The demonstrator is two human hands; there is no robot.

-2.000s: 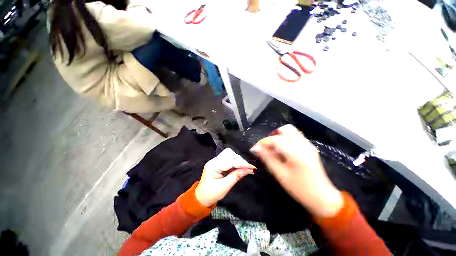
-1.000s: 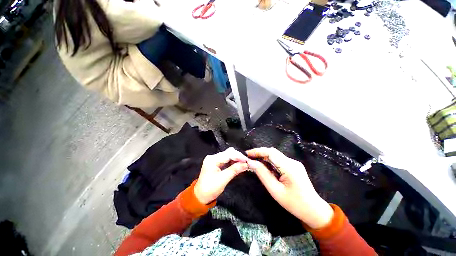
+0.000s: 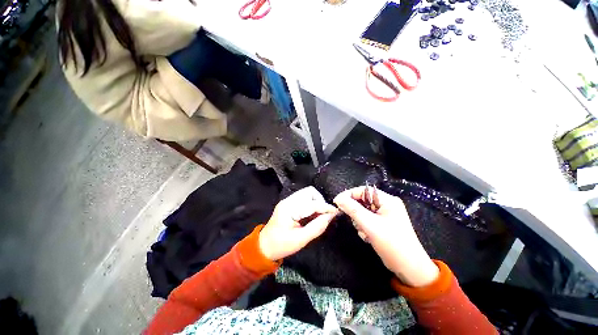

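Observation:
A dark textured garment lies over my lap. A glittering beaded trim runs along its upper edge to a small white strip at the table edge. My left hand and my right hand meet at their fingertips above the garment. The thumb and forefinger of each are pinched together. Something small and dark shows at the curled fingers of my right hand, too blurred to name. No needle or thread can be made out.
The white table holds red-handled scissors, a phone, dark buttons, a silver bead heap and a yellow-green bundle. Another red-handled pair lies further left. A person in a beige coat sits at left. Dark cloth lies beside my lap.
My right hand came down and left to meet my left hand, and its fingers have since curled up more. The hands stay together at the fingertips. The view has shifted slightly.

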